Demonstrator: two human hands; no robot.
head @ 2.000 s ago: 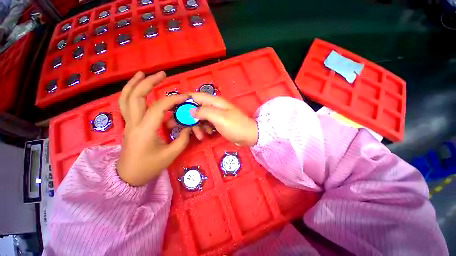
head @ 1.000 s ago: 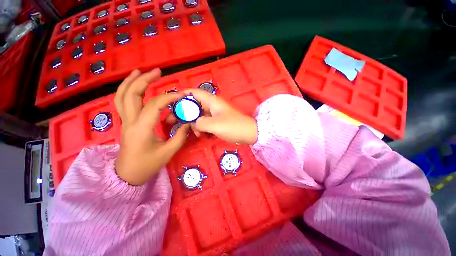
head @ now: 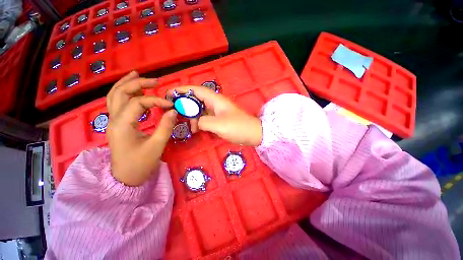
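Observation:
A watch head (head: 188, 106) is held above the red watch tray (head: 210, 223), its glossy crystal showing cyan and white, tilted towards the camera. My right hand (head: 221, 114) grips it from the right. My left hand (head: 134, 127) has its fingertips at the left edge of the watch head; whether they press on it cannot be told. In the tray pockets lie several case backs: one at lower left of centre (head: 195, 179), one beside it (head: 234, 163), one at far left (head: 101, 122), and others partly hidden near my hands.
A filled red tray (head: 167, 48) with rows of watch heads lies beyond. A small red tray (head: 350, 91) at right holds a pale-blue cloth (head: 352, 59), with white paper partly under the tray. A grey-white device with a display (head: 36, 172) stands at left.
The watch head has turned and shifted slightly left and up. My left hand has moved left and its fingers have loosened around the watch head. A watch head in the tray below is more visible.

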